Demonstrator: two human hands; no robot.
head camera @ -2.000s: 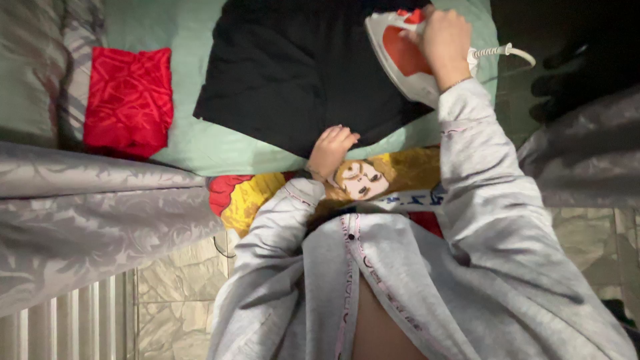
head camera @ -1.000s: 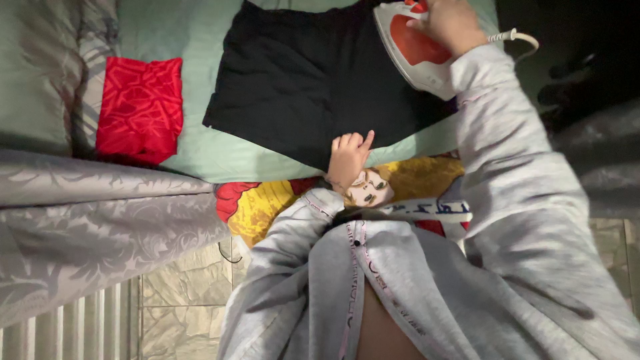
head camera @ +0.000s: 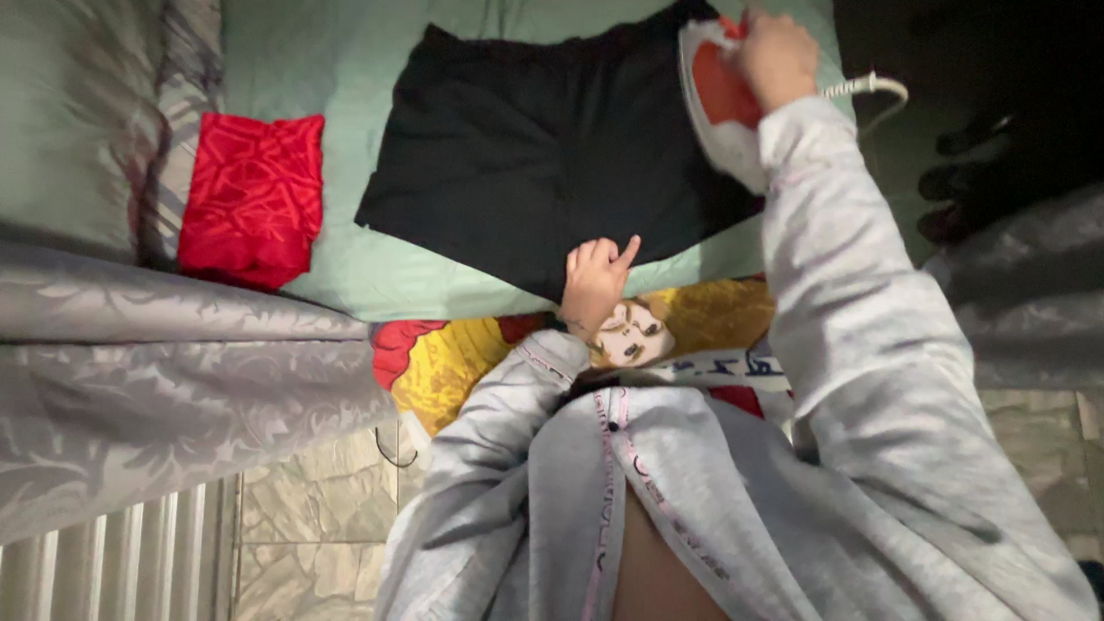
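Black shorts [head camera: 517,147] lie spread on a pale green sheet [head camera: 345,285], with the waistband away from me. My right hand [head camera: 779,59] grips the handle of a white and red clothes iron [head camera: 723,95], which rests on the right leg part of the shorts near the waist. Its soleplate is hidden. At the near hem, by the middle of the shorts, my left hand [head camera: 599,280] lies on the cloth with one finger pointing out and the others bent. It holds nothing that I can see.
A folded red cloth [head camera: 253,198] sits on the sheet at the left. The iron's white cord [head camera: 875,84] runs off to the right. A yellow printed fabric [head camera: 457,362] hangs at the near edge. Grey patterned curtains [head camera: 172,388] flank both sides, above a tiled floor [head camera: 315,500].
My left hand has shifted along the near hem, and its fingers have changed from lying close to one pointing out. My right hand stays on the iron over the right side of the shorts.
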